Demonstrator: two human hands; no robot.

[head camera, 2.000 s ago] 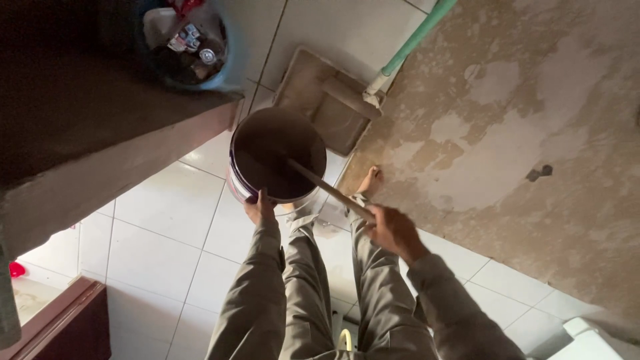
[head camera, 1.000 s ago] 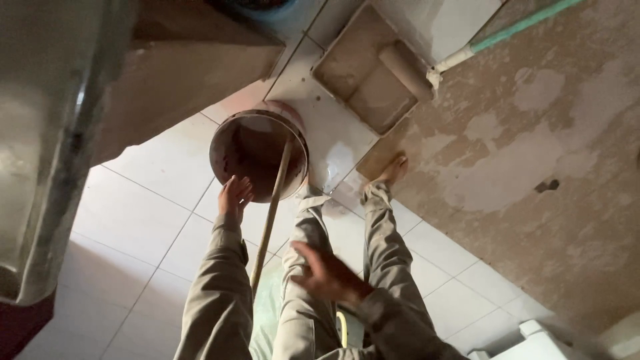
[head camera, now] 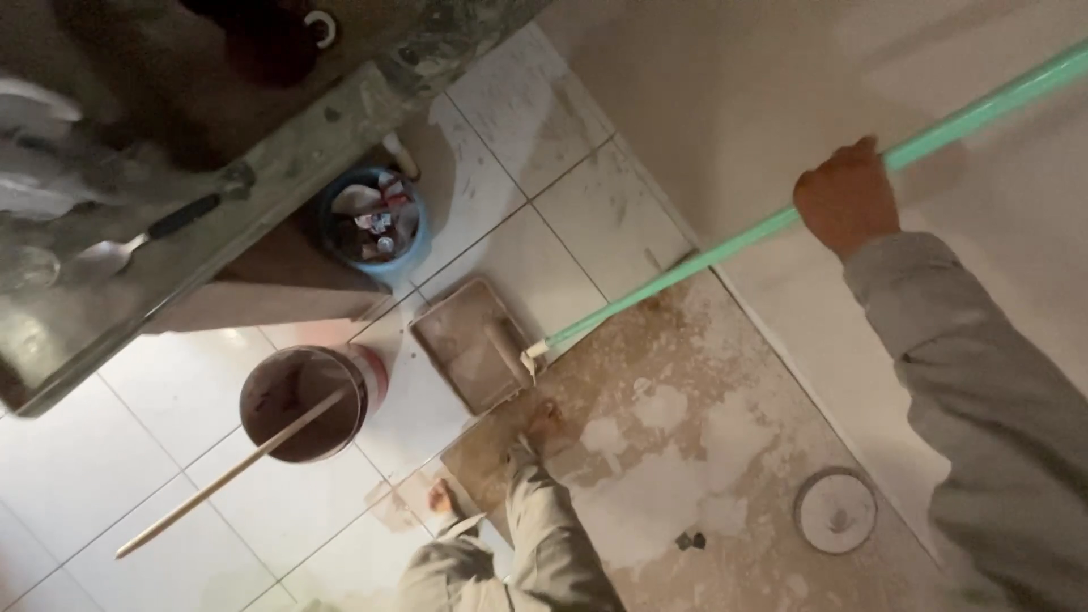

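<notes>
My right hand [head camera: 848, 200] is closed around the green pole [head camera: 731, 246] of a paint roller. The roller [head camera: 508, 347] rests in a paint tray [head camera: 467, 348] on the tiled floor, its pole slanting up to the right. A bucket [head camera: 302, 404] of brownish liquid stands left of the tray, and a wooden stick [head camera: 229, 476] leans out over its rim. My left hand is out of view.
At upper left is a counter [head camera: 357, 119] with a dark-handled spoon [head camera: 153, 234] on it. A blue bin [head camera: 374, 223] holding rubbish stands beneath its edge. A stained board [head camera: 680, 425] lies by my bare feet, with a round lid [head camera: 837, 510] on it.
Both hands have left the bucket and stick. My right hand has taken hold of the green pole. The stick now leans further left. The view has swung to the right.
</notes>
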